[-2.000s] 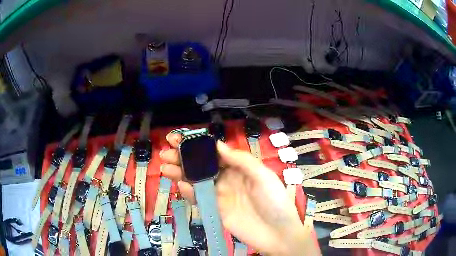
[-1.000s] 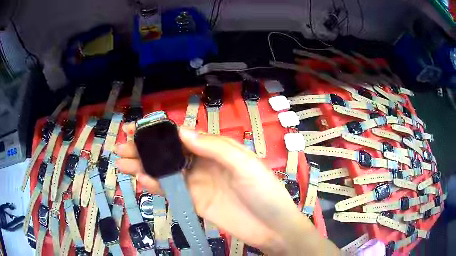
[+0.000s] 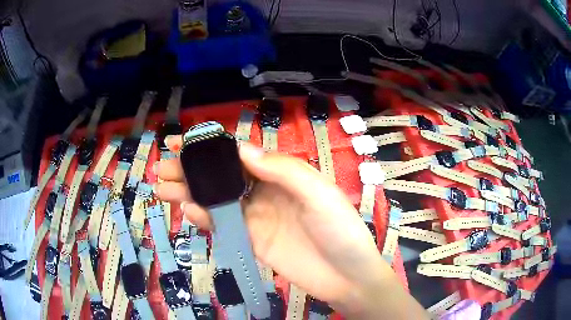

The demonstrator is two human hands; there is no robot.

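My right hand [image 3: 300, 219] comes in from the lower right, palm up. It holds a smartwatch [image 3: 213, 172] with a dark, blank display, its fingers at the left edge and its thumb at the right. The grey-blue strap [image 3: 235, 256] hangs down toward the bottom edge. A pale, striped edge [image 3: 204, 130] shows behind the watch's top; I cannot tell whether it is a second watch. My left hand is not in view.
Many watches lie on a red-orange tray [image 3: 294, 147] and another tray [image 3: 432, 134] at the right. White square pieces [image 3: 371, 172] form a column between them. Blue bins [image 3: 219, 50] and a cable [image 3: 344, 50] are behind. A black strap [image 3: 12, 259] lies left.
My right hand first moved left with the watch, then slightly right and up in the picture. The view has tilted, so the trays stand higher than in the earliest frame.
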